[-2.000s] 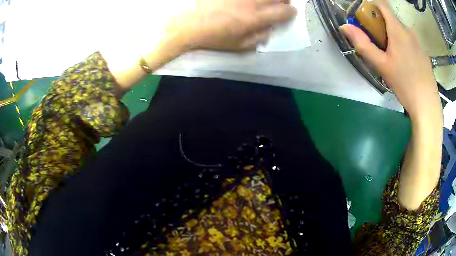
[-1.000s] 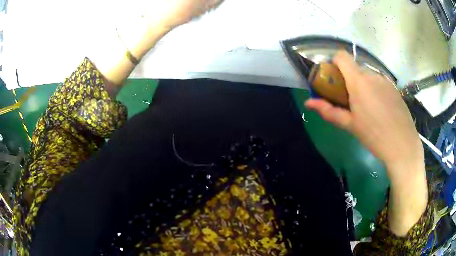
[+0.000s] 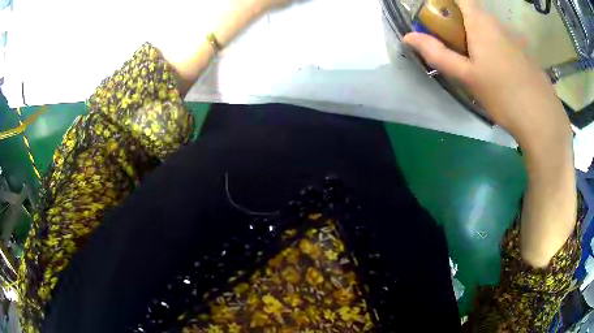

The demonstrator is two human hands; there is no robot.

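Observation:
A steam iron, with a light-brown wooden handle (image 3: 444,25) and a blue thumb piece, stands on the table at the upper right. My right hand (image 3: 501,71) grips its handle, thumb by the blue piece. The iron's top is cut off by the frame. My left hand (image 3: 277,2) is almost wholly beyond the top edge; only its wrist side shows, so its fingers and anything in them are hidden. A bright white fabric piece (image 3: 332,45) lies between my hands; its outline is hard to see against the white cover.
The greyer near edge of the table cover (image 3: 365,104) runs in front of me. At the upper right are a ridged metal rest (image 3: 573,26), black scissor loops (image 3: 542,5) and a hose fitting (image 3: 573,69). A thin dark thread lies at the far left.
Since one second ago my right hand and the iron have moved up and away from the near edge, and the iron has turned. My left forearm has shifted slightly right and up.

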